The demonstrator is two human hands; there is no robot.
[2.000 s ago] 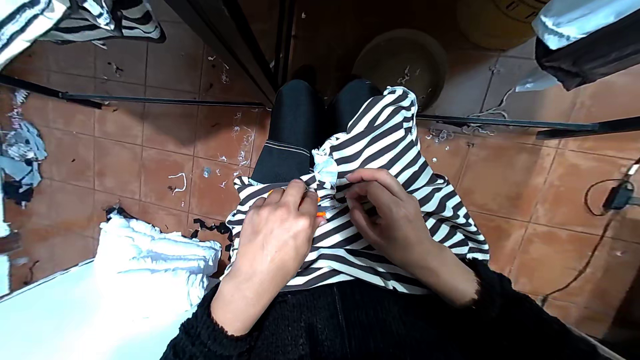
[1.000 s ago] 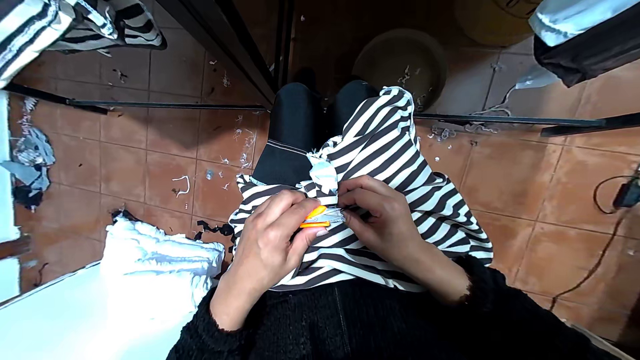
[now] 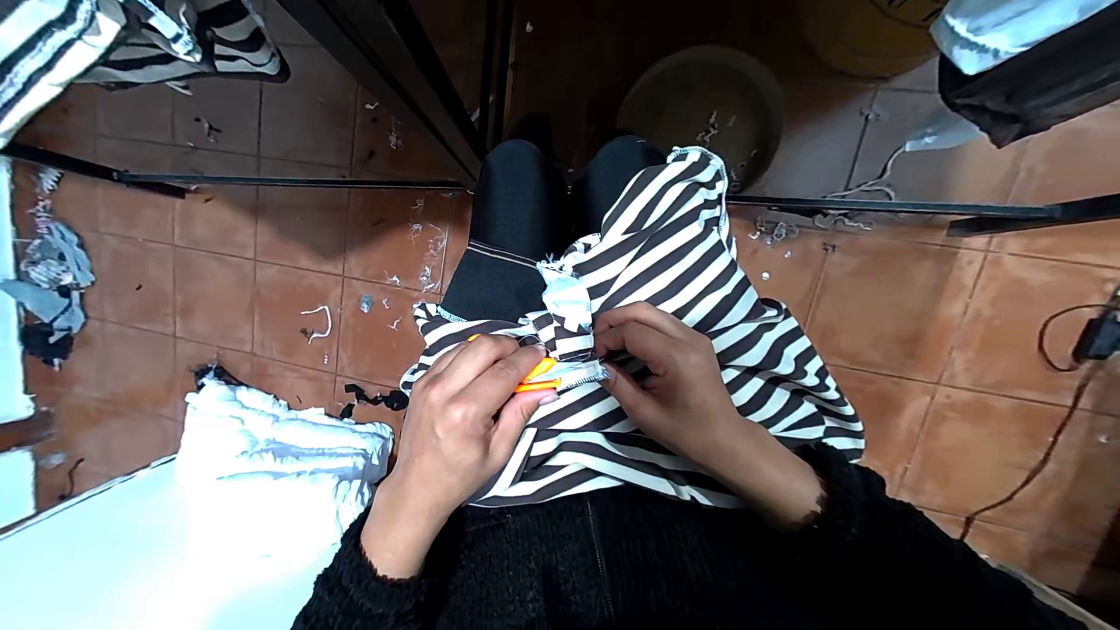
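A black-and-white striped fabric piece [image 3: 682, 254] lies across my lap, over dark trousers. My left hand [image 3: 468, 402] is closed around a small tool with orange and yellow parts [image 3: 538, 378]; its kind cannot be told, as my fingers cover most of it. Just right of the tool, my right hand [image 3: 656, 367] pinches the edge of a narrow strip with a stitched edge [image 3: 582, 374] between thumb and fingers. A whitish patch of cloth [image 3: 567, 297] shows on the striped fabric above both hands.
Black metal bars [image 3: 297, 182] cross in front of my knees. A round basin [image 3: 700, 114] stands beyond them. Folded white cloth [image 3: 280, 437] lies on a white surface at the left. Thread scraps [image 3: 429, 254] litter the tiled floor, and a cable with a black plug [image 3: 1098, 337] is at the right.
The orange and yellow tool shows more between my hands than two seconds ago. My right hand has come down to the strip beside the tool.
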